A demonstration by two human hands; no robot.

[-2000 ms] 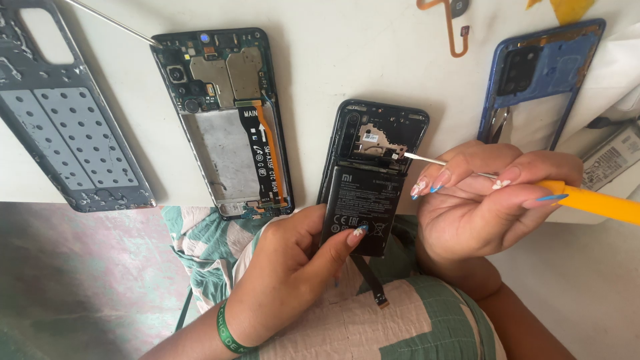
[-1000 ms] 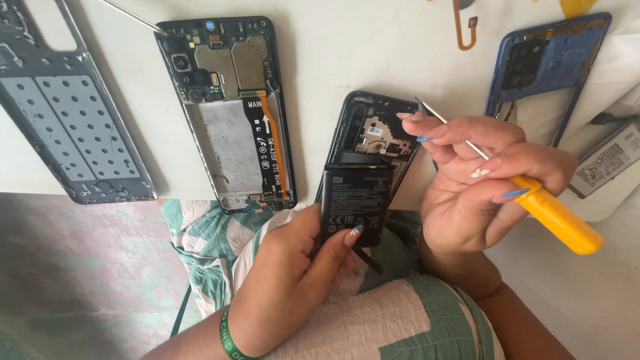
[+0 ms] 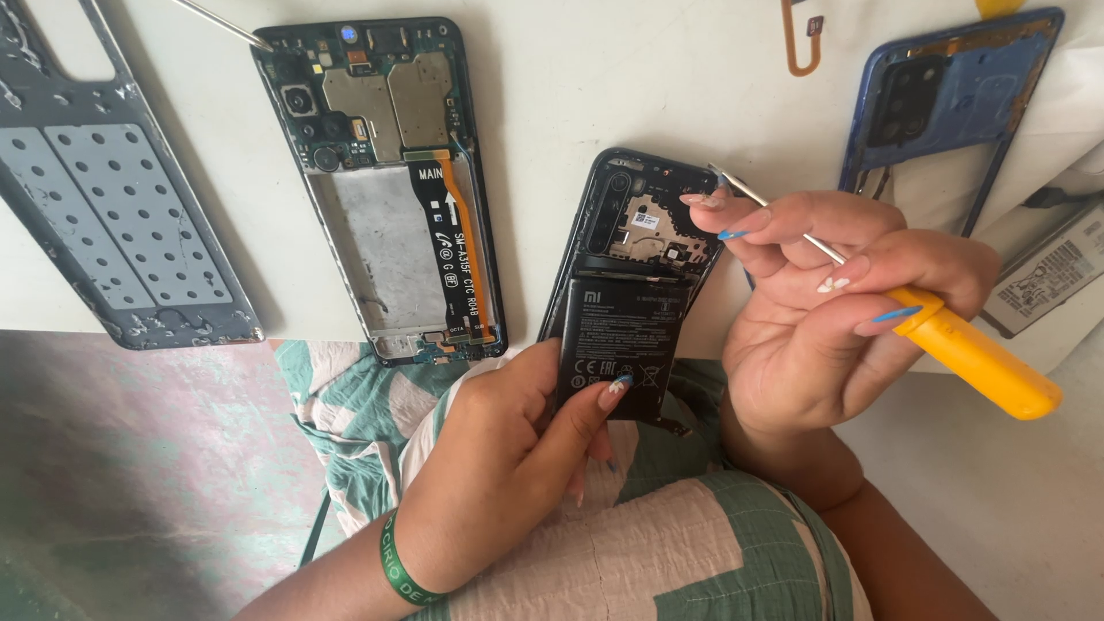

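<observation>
My left hand point(image 3: 517, 440) holds a black Xiaomi phone battery point(image 3: 623, 332) by its lower part, thumb on its printed face. The battery lies over the lower half of an opened black phone point(image 3: 673, 185), whose metal-shielded upper part shows above it. A dark flex cable point(image 3: 673, 426) sticks out below. In my right hand point(image 3: 828, 302) is a screwdriver with a yellow handle point(image 3: 983, 362); its thin shaft points up and left, ending near the phone's top right corner. Whether the tip or the fingertips touch the phone I cannot tell.
On the white table point(image 3: 552, 78) lie an opened phone with its board showing point(image 3: 388, 198), a grey back cover point(image 3: 112, 198), a blue phone frame point(image 3: 966, 112), an orange flex cable point(image 3: 802, 52) and another battery point(image 3: 1048, 276). A thin metal shaft point(image 3: 220, 21) touches the opened phone's corner.
The screwdriver tip has moved away from the phone's inner parts, up toward its top right corner. The handle now slants down to the right. My left hand still holds the battery.
</observation>
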